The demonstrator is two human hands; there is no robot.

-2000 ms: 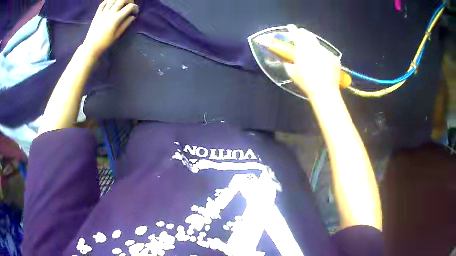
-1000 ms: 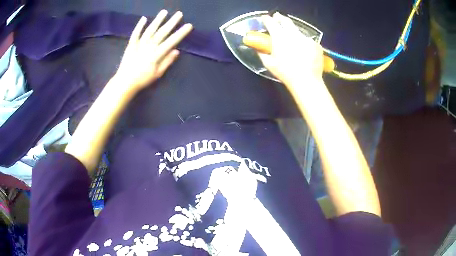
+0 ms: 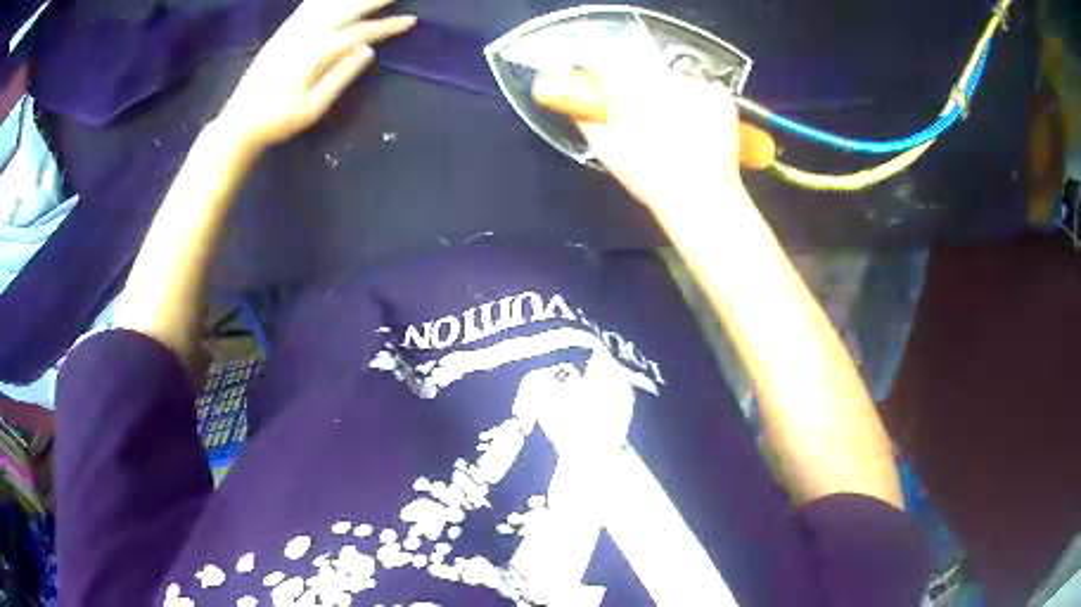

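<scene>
A dark purple fabric strip (image 3: 439, 57) lies across the far part of the dark table (image 3: 415, 178). My left hand (image 3: 296, 77) rests on the strip at the upper left, fingers apart and pointing right, cut off slightly by the top edge. My right hand (image 3: 670, 131) grips the orange handle of the steam iron (image 3: 567, 53). The iron's pointed end faces left and its plate lies over the strip's right part, hiding the cloth beneath it.
A blue and yellow hose and cable (image 3: 883, 145) run from the iron to the upper right. Light blue-grey pieces (image 3: 26, 178) and dark cloth (image 3: 83, 231) lie at the left. A blue lattice crate (image 3: 225, 403) is below the table. A maroon surface (image 3: 996, 403) is at the lower right.
The iron in my right hand has moved left along the strip. My left hand moved right, then back left and up. The camera view has also shifted.
</scene>
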